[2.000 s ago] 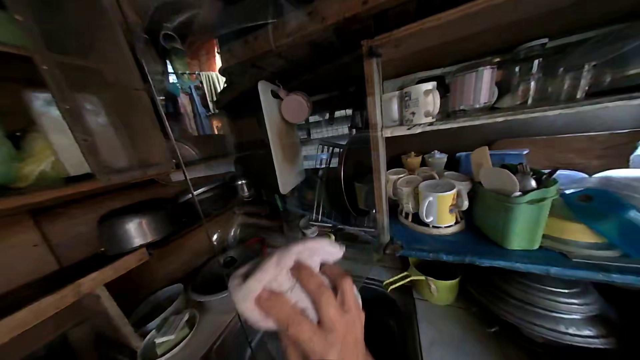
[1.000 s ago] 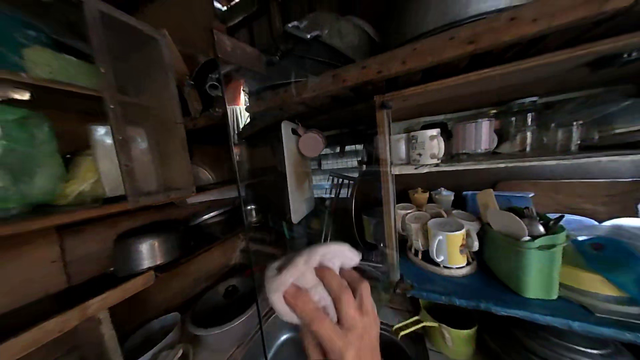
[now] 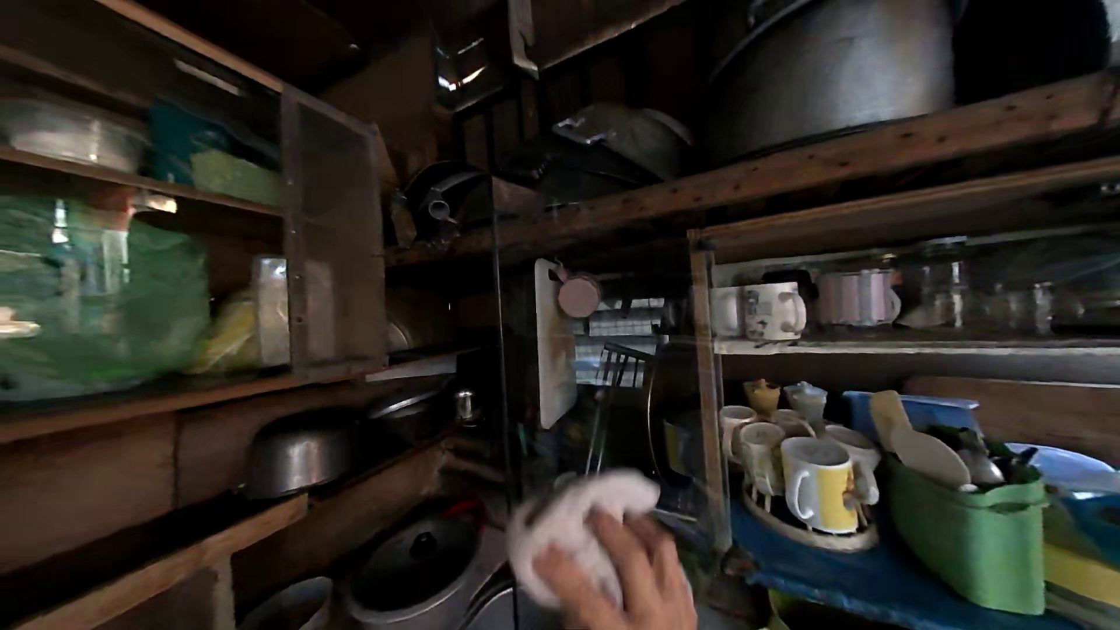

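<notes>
My right hand (image 3: 626, 573) grips a bunched white cloth (image 3: 577, 534) at the lower middle, its back toward me and its fingers spread over the cloth. The cloth appears to lie against a clear glass pane (image 3: 604, 455), whose upright edge runs just left of it; exact contact cannot be told. Beyond the glass hang a white cutting board (image 3: 554, 350) and a small pink round item (image 3: 579, 296). My left hand is out of view.
Mugs (image 3: 818, 481) stand on a round tray at right, beside a green plastic utensil holder (image 3: 971, 542). A lidded pot (image 3: 416, 569) sits lower left, with a metal pot (image 3: 302, 455) on a shelf above. A large pot (image 3: 840, 70) rests on the upper wooden beam shelf.
The view has tilted upward, showing more of the upper shelves. My right hand still holds the white cloth; its own movement over the glass is hard to tell.
</notes>
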